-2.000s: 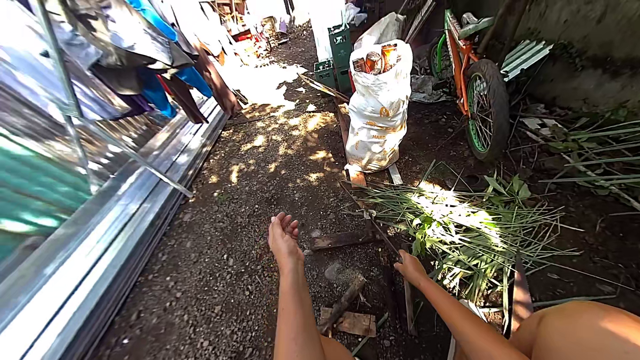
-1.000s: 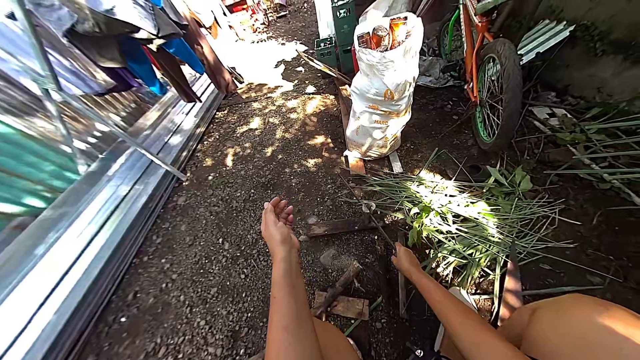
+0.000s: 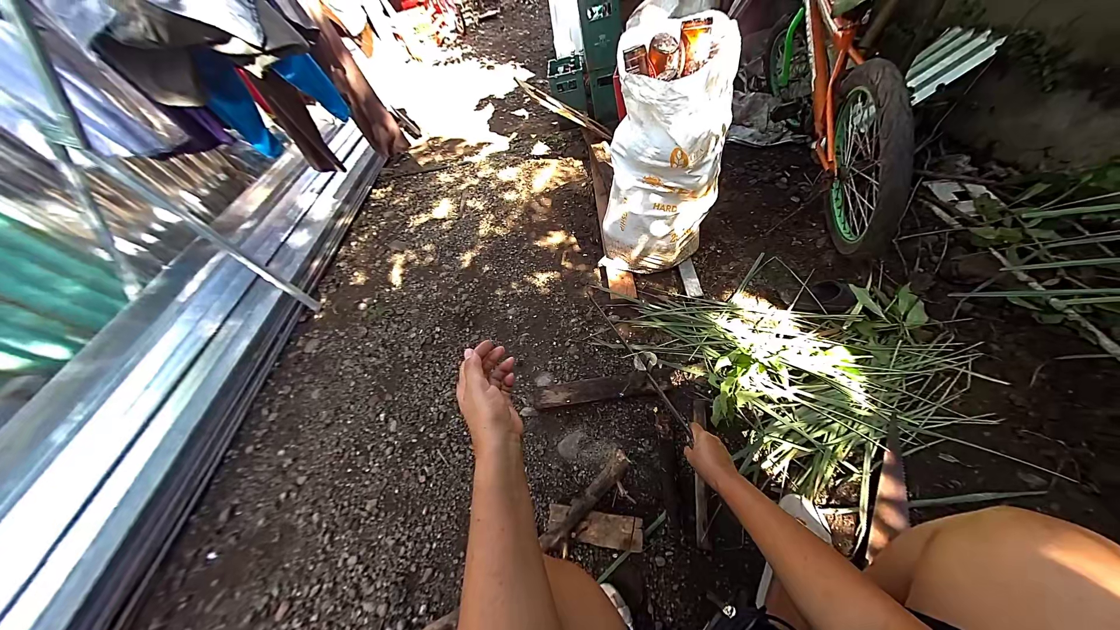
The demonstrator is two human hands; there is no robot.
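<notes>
My left hand (image 3: pixel 488 389) is raised over the gravel with its fingers loosely curled and nothing in them. Lower right of it, my right hand (image 3: pixel 709 455) grips a thin dark stick (image 3: pixel 658 389) that slants up and left, its far part near a small pale leaf-like bit. A pile of long green leaf strips (image 3: pixel 814 376) lies just right of the stick. Beneath and between the hands are a charred wood board (image 3: pixel 586 391), a short branch (image 3: pixel 591 497) and a wood block (image 3: pixel 608 530) on the ground.
A white sack (image 3: pixel 661 192) of brown bottles stands ahead, beside green crates (image 3: pixel 602 61). An orange bicycle (image 3: pixel 862 157) is at the right. Long metal sections (image 3: pixel 201 367) and a rack of hanging clothes (image 3: pixel 236 79) line the left. A blade-like piece (image 3: pixel 890 499) stands near my knee.
</notes>
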